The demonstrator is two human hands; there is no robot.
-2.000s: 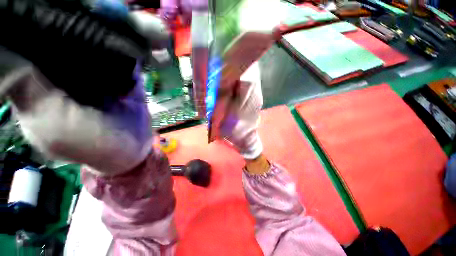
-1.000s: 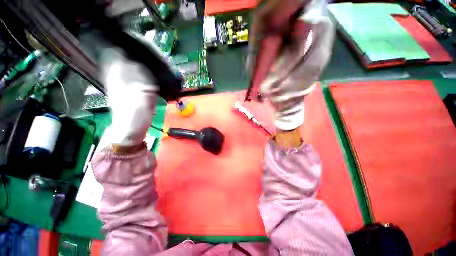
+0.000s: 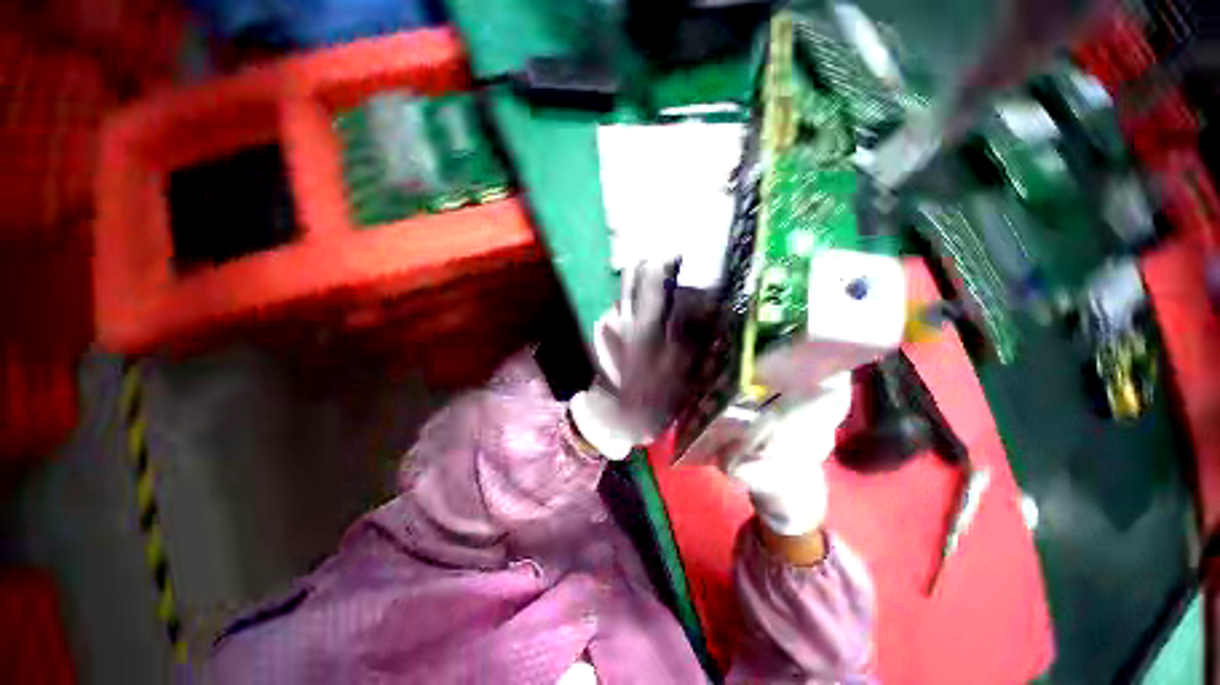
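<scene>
A green circuit board [image 3: 803, 201] is held up on edge between my hands, over the left side of the red-orange mat [image 3: 990, 589]. My left hand [image 3: 640, 361], in a white glove, lies against the board's left side with its fingers extended. My right hand [image 3: 792, 448], also gloved, holds the board's lower end, and its fingers are partly hidden. A white block-shaped part [image 3: 856, 305] shows on the board's right side. The black brush [image 3: 883, 435] lies on the mat beside my right hand. The picture is blurred.
A red-orange foam tray [image 3: 315, 274] at the left has a dark pocket and a pocket holding a circuit board. White paper [image 3: 662, 187] lies on the green bench behind my left hand. A thin white tool [image 3: 963, 522] lies on the mat. Yellow-black tape [image 3: 150, 509] marks the floor.
The view has swung left, bringing the foam tray and floor into sight. My hands have come closer together, with the board now upright between them. The brush and thin tool appear farther right of my left hand.
</scene>
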